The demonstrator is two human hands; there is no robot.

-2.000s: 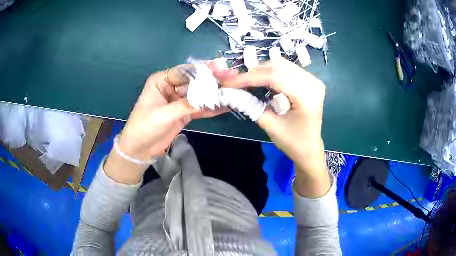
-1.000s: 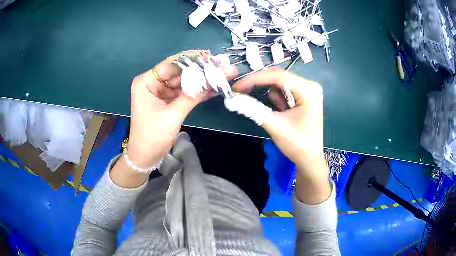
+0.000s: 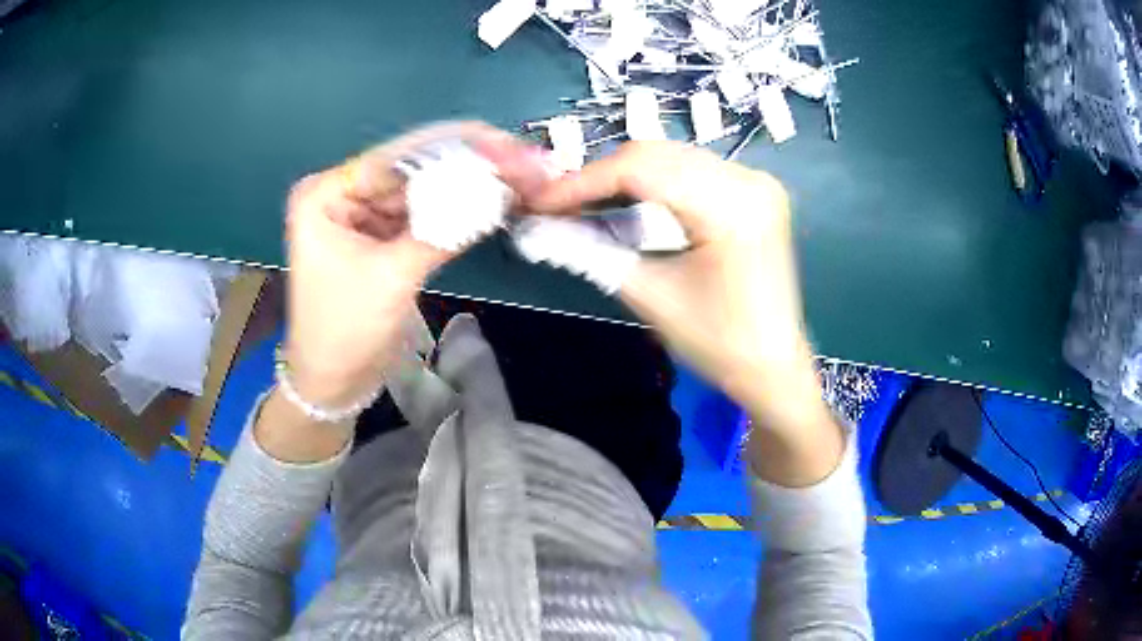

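Observation:
My left hand (image 3: 363, 251) holds a bunch of white tabs (image 3: 455, 198), blurred by motion; the stems are mostly hidden in the fingers. My right hand (image 3: 720, 257) is close beside it, its fingertips meeting the left fingertips. A ribbed white wrap (image 3: 576, 251) covers a digit of my right hand. A white piece (image 3: 660, 228) shows inside the curled right fingers; what it belongs to is hidden. A tangled pile of white-tabbed metal rods (image 3: 708, 115) lies on the dark green bench (image 3: 188, 119) beyond my hands.
Blue-handled snips (image 3: 1027, 157) lie at the right, beside clear bags of parts (image 3: 1087, 88). Below the bench edge are white bags (image 3: 163, 313) and cardboard (image 3: 232, 332) at left, a container of silver rods (image 3: 848, 386) and a round black base (image 3: 927, 448) at right.
Both hands have shifted slightly left, still together. The left-hand tabs, spread in two clusters a second ago, now show as one rounded bunch. The white piece in my right hand shows larger.

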